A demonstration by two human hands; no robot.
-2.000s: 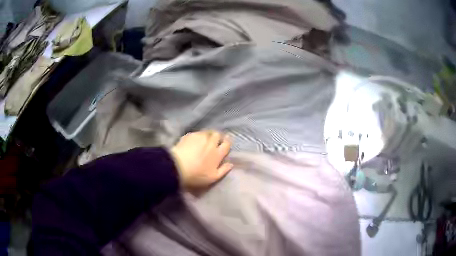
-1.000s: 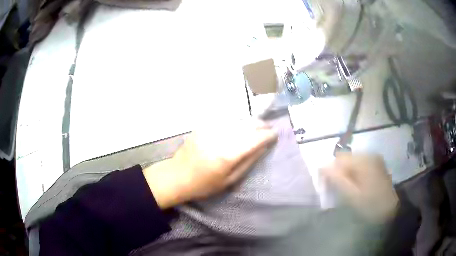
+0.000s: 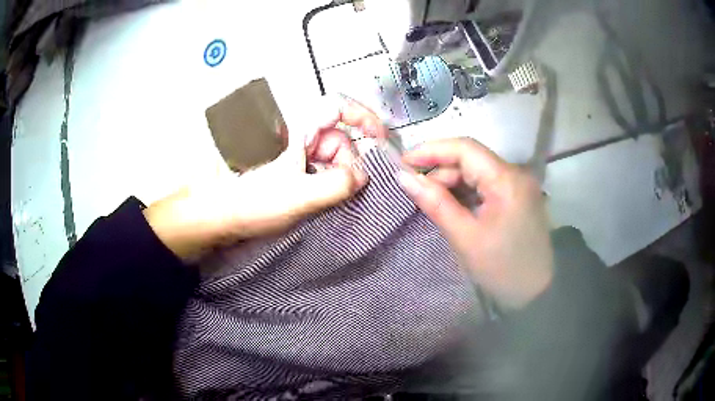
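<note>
A large cloth with fine dark-and-light stripes [image 3: 345,290] hangs from both hands over the table's front edge. My left hand [image 3: 313,176] pinches its top edge with curled fingers, below the bluish rounded plate. My right hand [image 3: 478,211] pinches the same edge just to the right, thumb and forefinger together. The two hands' fingertips are close to each other at the cloth's top corner. The bluish-silver plate [image 3: 433,84] lies just beyond the fingertips. The needle and foot cannot be made out clearly.
A white arm with a blue ring mark [image 3: 215,52] and a brown block [image 3: 248,125] is left of the hands. A ribbed knob [image 3: 524,77] is right of the plate. Blurred dark scissors [image 3: 623,86] lie at the right. The white table [image 3: 117,133] has dark lines.
The large grey cloth seen spread across the table two seconds ago has been drawn toward me. My right hand has come in from the right to the cloth edge; both hands now hold it.
</note>
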